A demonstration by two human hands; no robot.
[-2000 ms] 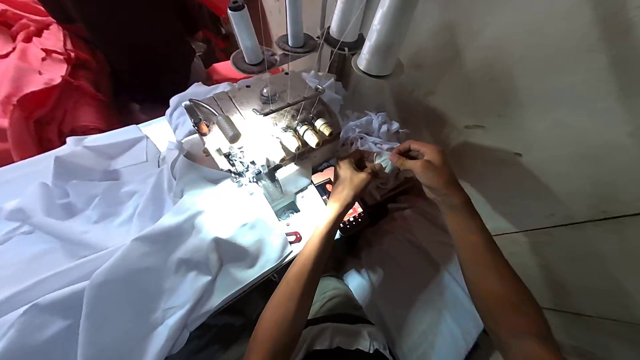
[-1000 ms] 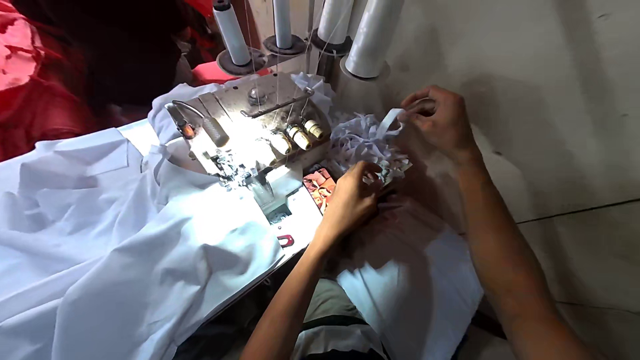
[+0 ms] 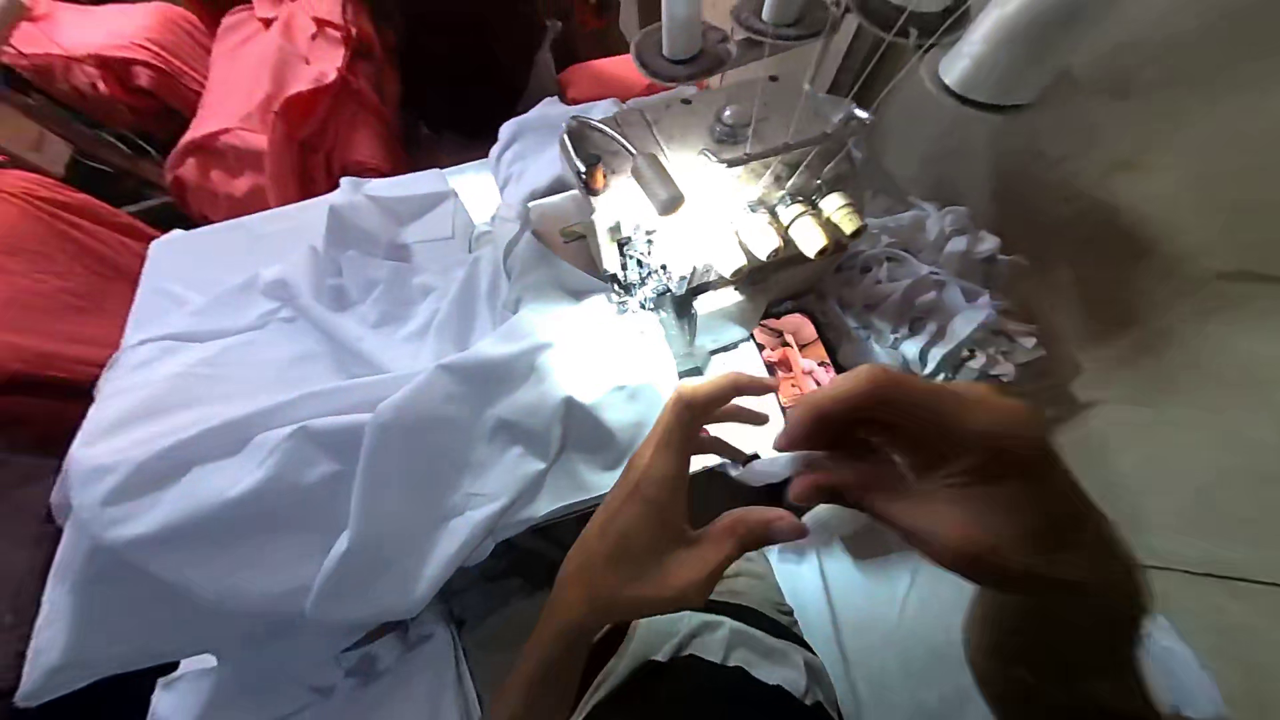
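Note:
My right hand [image 3: 910, 460], somewhat blurred, pinches a small white fabric piece [image 3: 775, 468] between thumb and fingers, above my lap. To its left, my left hand [image 3: 670, 510] has its fingers spread and its thumb apart, with nothing between them. Beyond both hands stands a lit overlock sewing machine [image 3: 735, 215], its needle area bright under a small lamp [image 3: 656, 183]. White cloth [image 3: 400, 400] covers the table left of the machine. A smartphone [image 3: 793, 350] with a lit picture lies at the machine's right front, partly behind my right hand.
White fabric strips [image 3: 930, 290] are heaped right of the machine. Thread cones [image 3: 1000, 55] stand on a rack behind it. Red cloth bundles [image 3: 285, 110] fill the back left. A white cloth [image 3: 880, 620] hangs by my lap, and a tiled floor [image 3: 1190, 450] is at the right.
Both hands have come away from the heap of fabric strips, down toward my lap. My left hand has opened; my right hand has come in close to it. The view has shifted left.

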